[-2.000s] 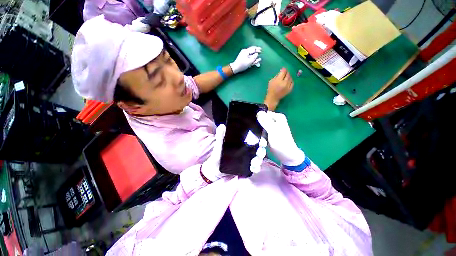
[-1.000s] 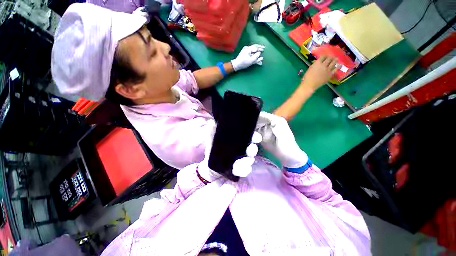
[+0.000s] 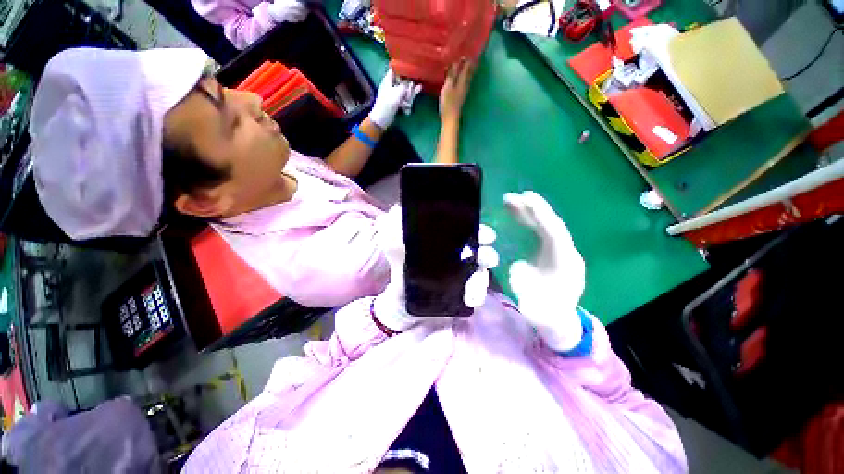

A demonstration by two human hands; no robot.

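Observation:
A black smartphone [image 3: 440, 243] is held upright in front of my chest, its dark screen towards me. My left hand [image 3: 396, 268], in a white glove with a dark red bracelet, holds the phone from behind. Its fingertips wrap round the phone's right edge and the palm is mostly hidden. My right hand [image 3: 550, 268], in a white glove with a blue band at the cuff, is to the right of the phone, apart from it. It is empty, with thumb and fingers apart.
A co-worker in pink [image 3: 305, 222] is close on the left, both hands at a red foam stack [image 3: 435, 37] on the green bench [image 3: 518, 148]. Black totes [image 3: 250, 305] with red sheets stand left. A box [image 3: 648, 120] lies on the bench. A black tote [image 3: 740, 324] is at right.
My right hand has let go of the phone and moved right, opening. The phone is now more upright. The co-worker's bare hand has moved from the box to the red stack.

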